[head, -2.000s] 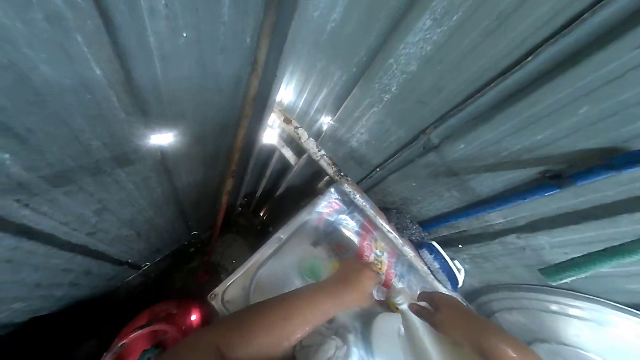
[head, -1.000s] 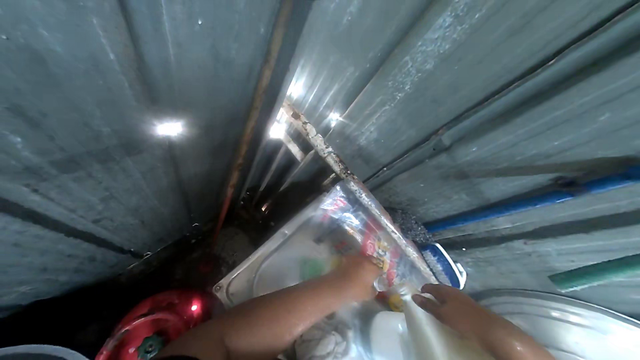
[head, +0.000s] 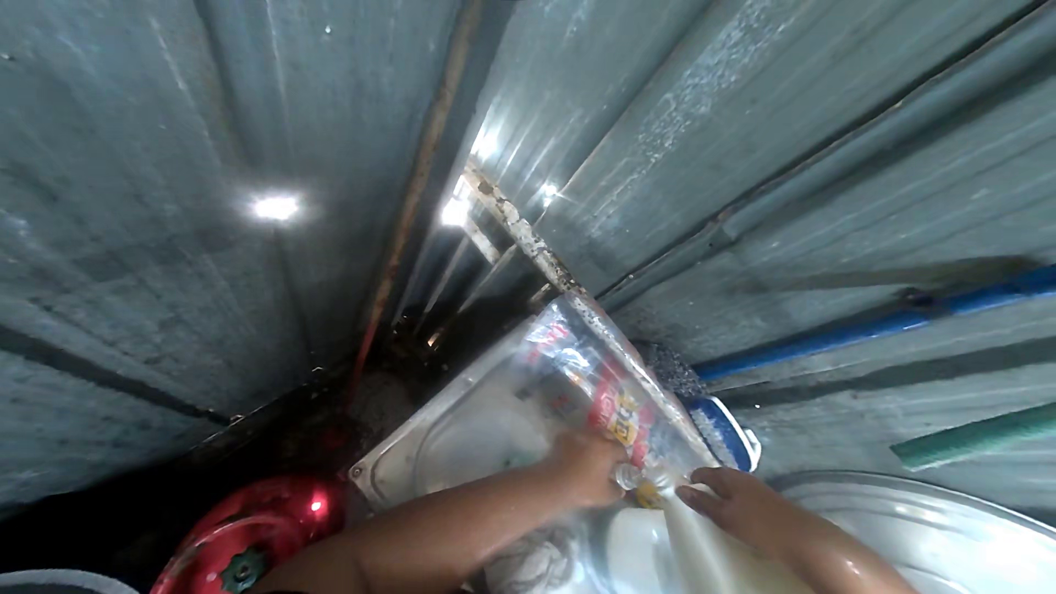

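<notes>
My left hand [head: 587, 469] is at the centre over a metal sink [head: 462, 388], fingers closed near a clear rounded piece [head: 627, 476]; its grip is partly hidden. My right hand [head: 716, 495], right of it, holds the top of a pale, translucent plastic container or bag [head: 709, 544], its exact kind unclear. A clear plastic wrapper with red and yellow print [head: 619, 408] lies along the sink's right side, just beyond my left hand. A small yellow thing [head: 649, 495] shows between the hands. Below them are a white container [head: 637, 549] and a crumpled greyish thing [head: 532, 565].
Corrugated metal walls [head: 784, 107] meet in the corner ahead. A red gas cylinder [head: 272, 516] with a green valve knob stands lower left. A blue-and-white brush [head: 726, 433] lies by the sink's right edge, near a large round metal tray [head: 932, 511]. Blue [head: 891, 326] and green [head: 982, 436] pipes run at right.
</notes>
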